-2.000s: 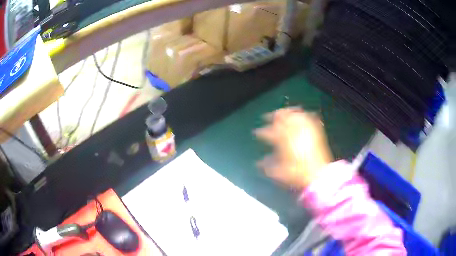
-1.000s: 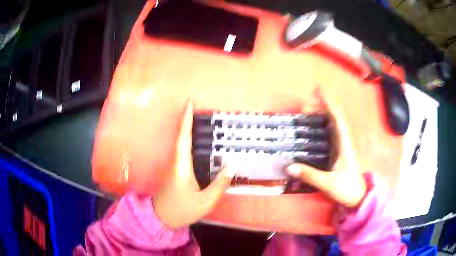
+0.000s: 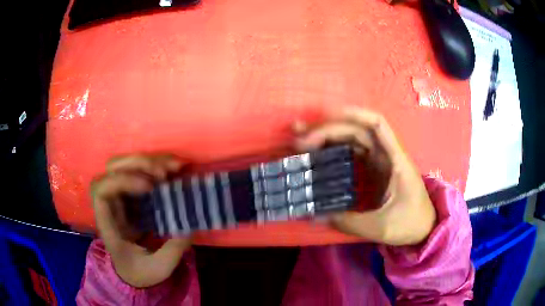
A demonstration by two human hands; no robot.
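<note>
A stack of several phone units [image 3: 242,194] is held above the front part of the orange-red work mat [image 3: 239,72]. Its long edge faces up, with dark layers, silvery patches and pale stripes, blurred by motion. My left hand [image 3: 134,209] grips the left end of the stack. My right hand [image 3: 376,173] grips the right end, fingers over the far side and thumb on the near side. The inner ends of the stack are partly hidden by the fingers.
A dark phone unit [image 3: 128,11] lies at the mat's far left edge, cut off by the frame. A black mouse [image 3: 449,42] is at the right. A pen [image 3: 492,86] lies on white paper [image 3: 493,149]. Blue crates [image 3: 505,251] stand at both lower sides.
Two seconds ago one hand was over the green bench. One second ago both hands held the stack flatter; now it is tilted, edge up, nearer my body. The view has shifted down.
</note>
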